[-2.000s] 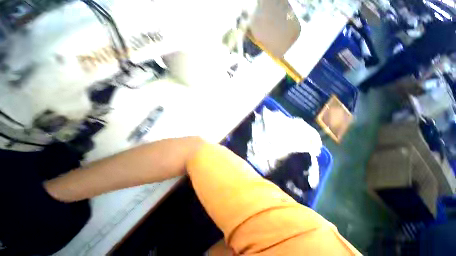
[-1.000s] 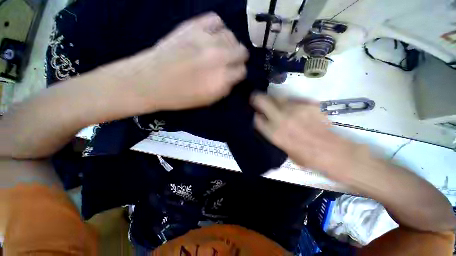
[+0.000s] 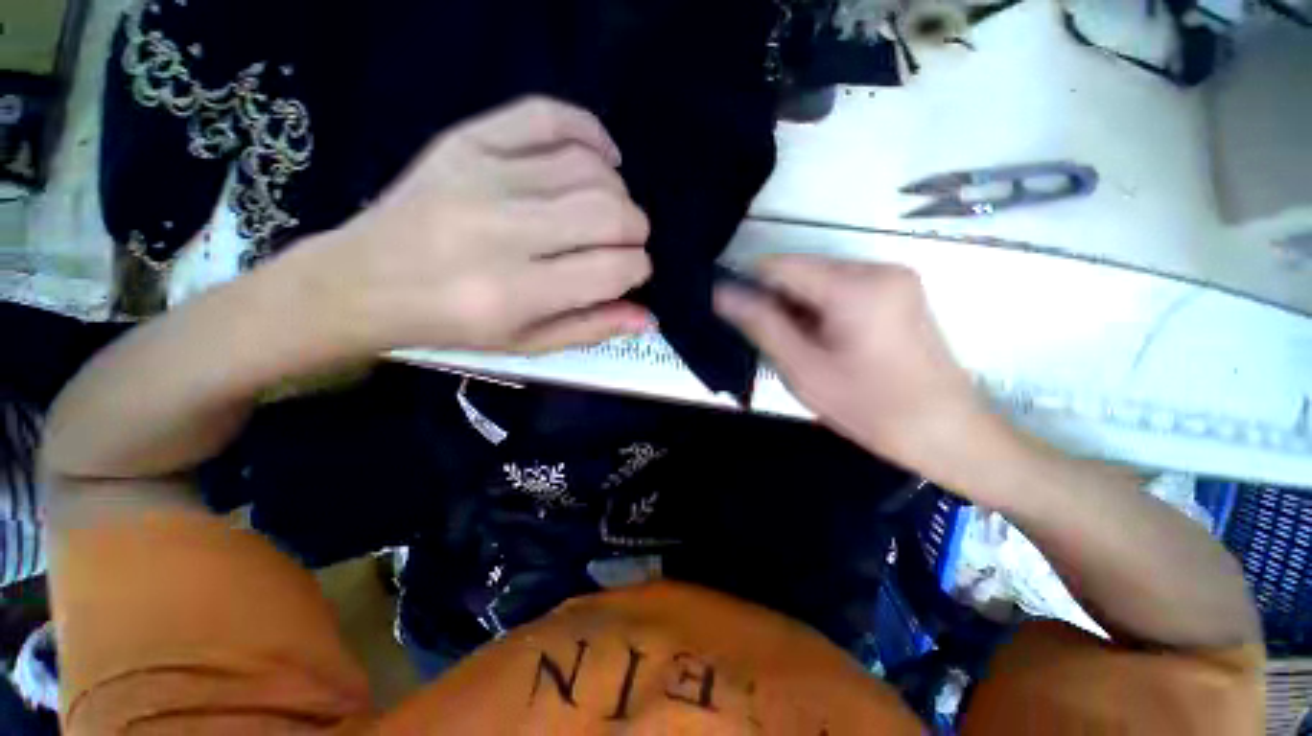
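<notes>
A dark garment piece (image 3: 691, 130) with pale scroll embroidery at its left lies on the white table, its narrow end reaching the front edge. My left hand (image 3: 504, 237) is on the cloth with curled fingers, gripping it. My right hand (image 3: 849, 331) pinches the cloth's right edge between thumb and fingers, slightly blurred. The machine's foot area (image 3: 921, 22) shows only in part at the top edge; the needle cannot be made out.
Grey thread snips (image 3: 1000, 187) lie on the table right of the cloth. A measuring strip (image 3: 1122, 410) runs along the front edge. Dark embroidered pieces (image 3: 561, 489) are on the lap. A blue basket (image 3: 943, 539) with white cloth is below right. A black cord lies upper right.
The view has tipped down, so the machine head has mostly left the top. Both hands stay on the cloth; its lower end has narrowed and the left hand sits lower on it.
</notes>
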